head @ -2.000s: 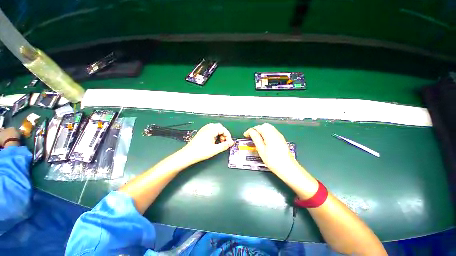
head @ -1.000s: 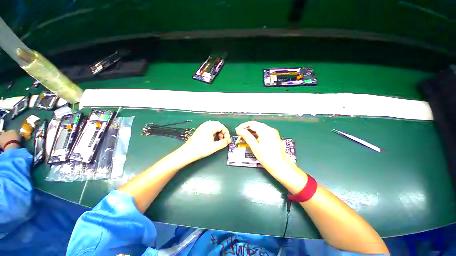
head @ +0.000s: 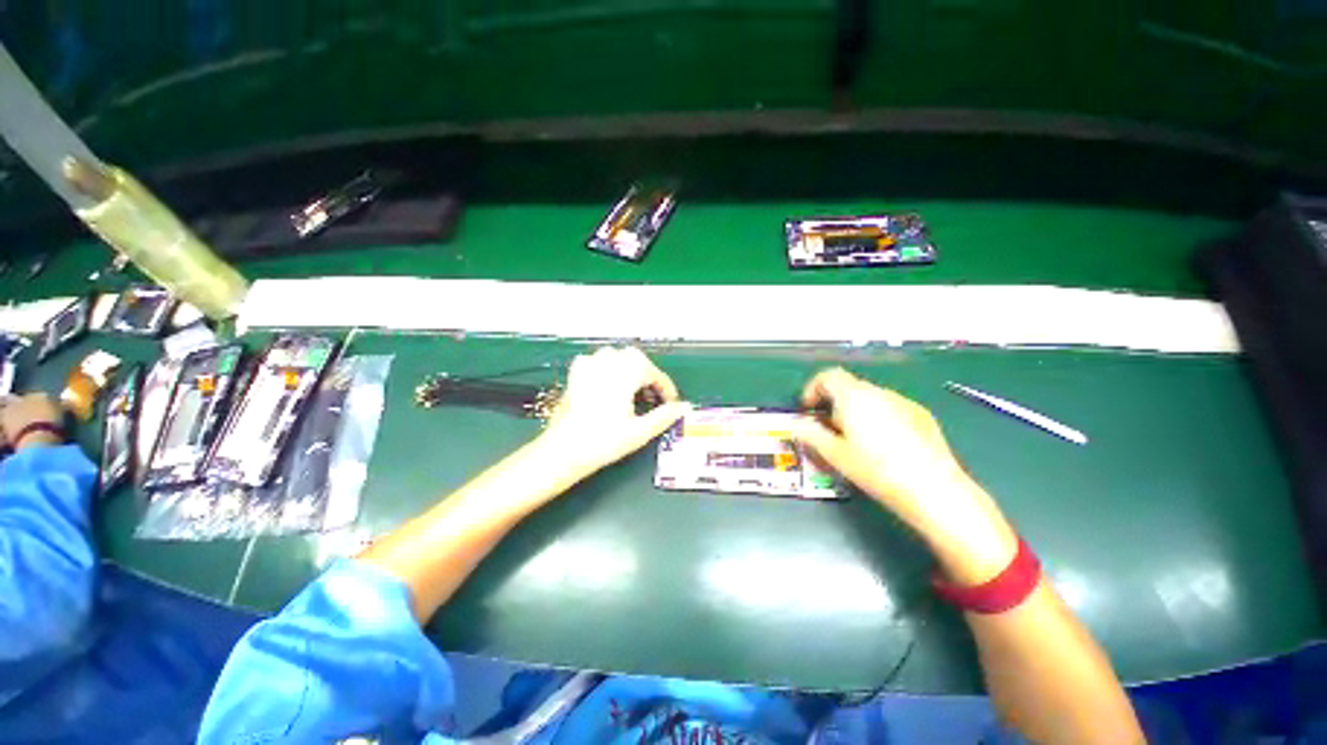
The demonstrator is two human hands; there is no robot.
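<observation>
An open phone body [head: 747, 459] lies flat on the dark-green bench mat in front of me, silver-white with an orange patch. My left hand [head: 614, 400] is at its upper left corner, thumb and fingertips pinched together. My right hand [head: 878, 441] is over its right end, thumb and index finger close together at the upper edge. A thin black cable may be between the fingertips, but it is too fine to tell. A bundle of thin black cables [head: 488, 393] lies left of my left hand. A red band is on my right wrist.
A slim silver-white tool [head: 1016, 412] lies at right. Open phones [head: 272, 409] rest on clear plastic bags [head: 338, 466] at left, near another person's hand [head: 29, 419]. Beyond the white edge strip [head: 728, 312], spaced phones [head: 859, 240] lie on the green belt. A wrapped post [head: 160, 240] slants at left.
My right hand has moved right along the phone from its upper left part, uncovering its middle. My left hand has stayed nearly still. The phones on the belt have shifted right.
</observation>
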